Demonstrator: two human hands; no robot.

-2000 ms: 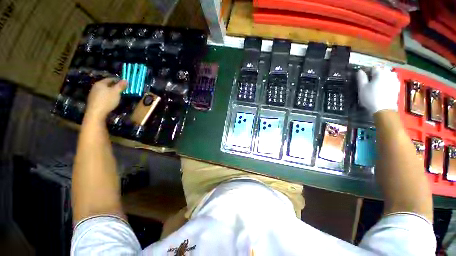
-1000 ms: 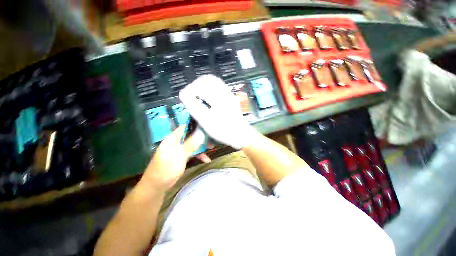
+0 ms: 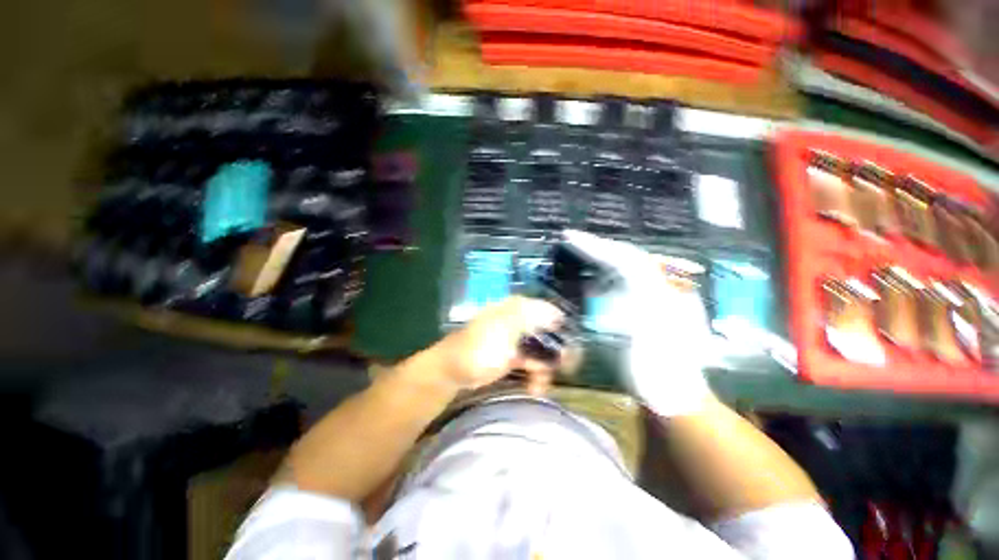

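Observation:
The view is blurred. My left hand (image 3: 498, 341), bare, holds a dark phone handset (image 3: 567, 279) near the bench's front edge. My right hand (image 3: 663, 328), in a white glove, touches the upper part of the same handset. Behind them lies the blister tray (image 3: 455, 273). Its back row shows several black keypad handsets (image 3: 608, 186) and a white rectangle (image 3: 720, 201) at the right end. Its front row shows a blue phone rear (image 3: 489, 279) at left and another at right (image 3: 739, 293). The gloved hand and handset partly hide the middle of that row.
At left a black tray (image 3: 142, 208) holds teal pieces (image 3: 236, 199) and one gold piece (image 3: 272, 263). A purple-brown piece (image 3: 392, 197) lies beside it. At right a red tray (image 3: 797, 252) holds gold phones (image 3: 898, 312). Stacked red trays (image 3: 635, 49) stand behind.
The view has turned back left. Against one second ago, the dark handset shows upright between my hands, and my gloved hand has moved to its right side, no longer covering it.

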